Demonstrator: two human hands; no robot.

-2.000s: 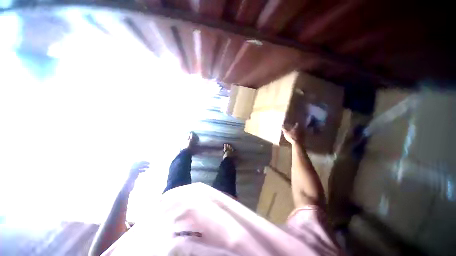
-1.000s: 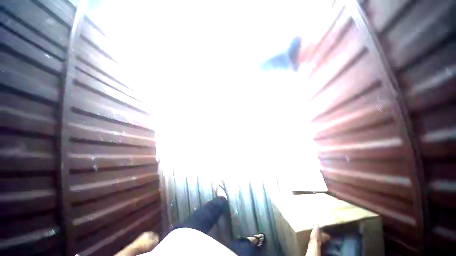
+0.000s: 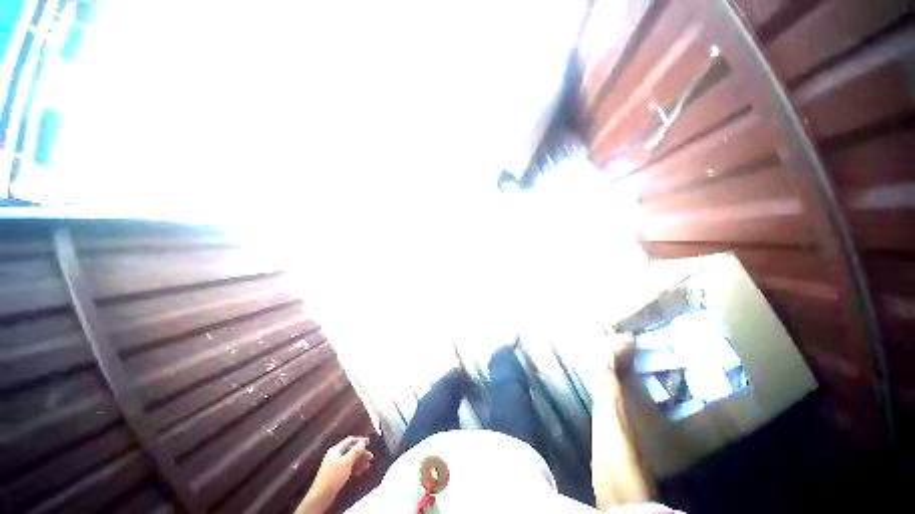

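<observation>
A brown cardboard box (image 3: 778,346) stands low at the right beside the ribbed wall. An opening in it shows bright white and clear contents (image 3: 692,361). My right hand (image 3: 620,353) is at the left edge of this opening, fingers curled over the cardboard; glare blurs the fingertips. My left hand (image 3: 347,460) is at the lower left, away from the box, loosely curled with nothing in it.
Ribbed red-brown walls stand at the left (image 3: 221,371) and right (image 3: 692,151). The metal floor (image 3: 547,376) shows around my legs. Strong glare hides the middle and the far end. A dark blurred shape (image 3: 552,125) is at the upper middle right; I cannot tell what it is.
The view has turned and tilted. The box now shows higher in view, its opening and contents facing me more. My right hand remains at its edge; my left hand shows more fully.
</observation>
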